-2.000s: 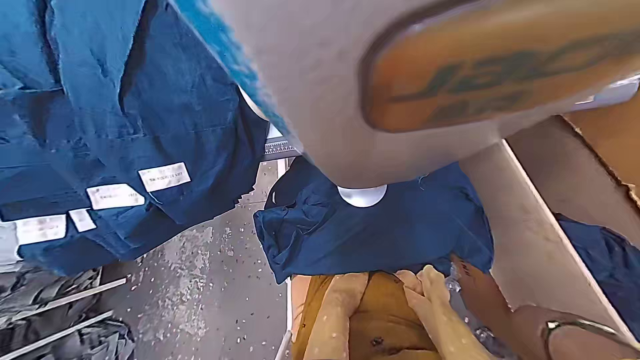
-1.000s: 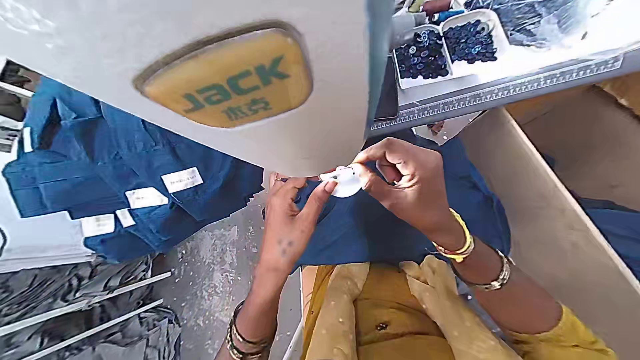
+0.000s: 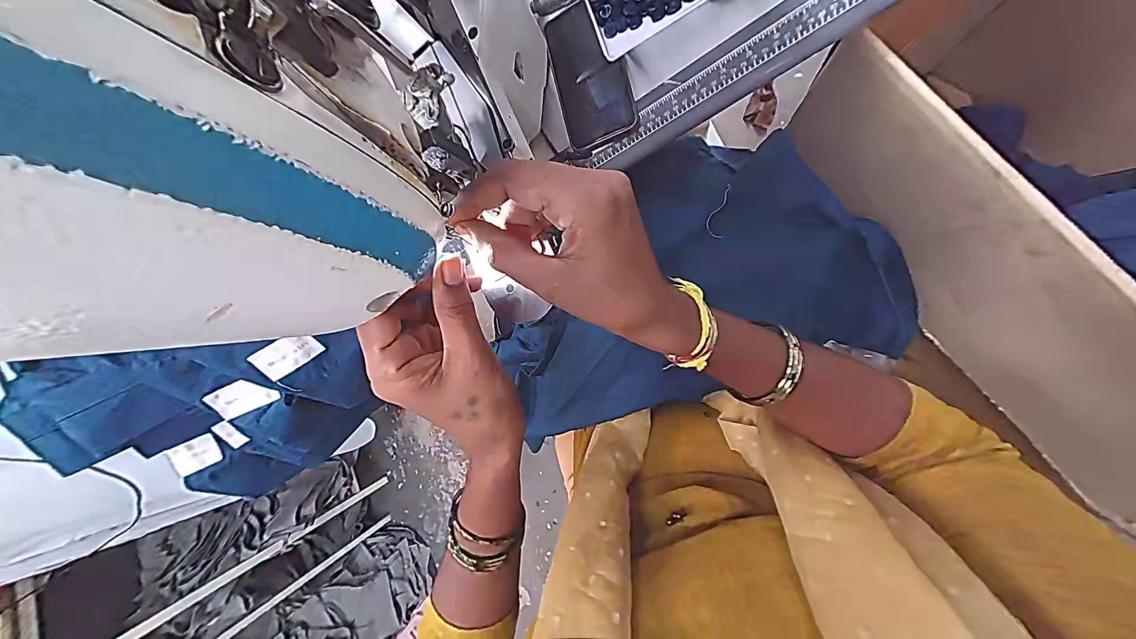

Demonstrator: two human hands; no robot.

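A Jack industrial sewing machine (image 3: 204, 204) fills the upper left, its needle area bright with lamp light. Just below the needle area is my left hand (image 3: 444, 364), its thumb up against the fingers; whether something small lies between them cannot be told. My right hand (image 3: 577, 240) is at the needle area, thumb and forefinger pinched together close to the presser mechanism (image 3: 444, 160); any thread or button in the pinch is too small to make out. Dark blue fabric (image 3: 710, 257) lies under and beyond my right wrist, with a loose pale thread (image 3: 717, 211) on it.
A dark phone-like object (image 3: 590, 80) and a white tray of dark buttons (image 3: 639, 27) rest behind a ruler-marked edge (image 3: 728, 75). Blue pieces with white labels (image 3: 240, 399) lie at left, above grey cloth (image 3: 337, 577) and white bars. A cardboard-coloured panel (image 3: 967, 240) stands at right.
Two seconds ago neither hand was at the machine's needle area; one second ago both were below the machine head, near a bright round spot. The view has shifted greatly.
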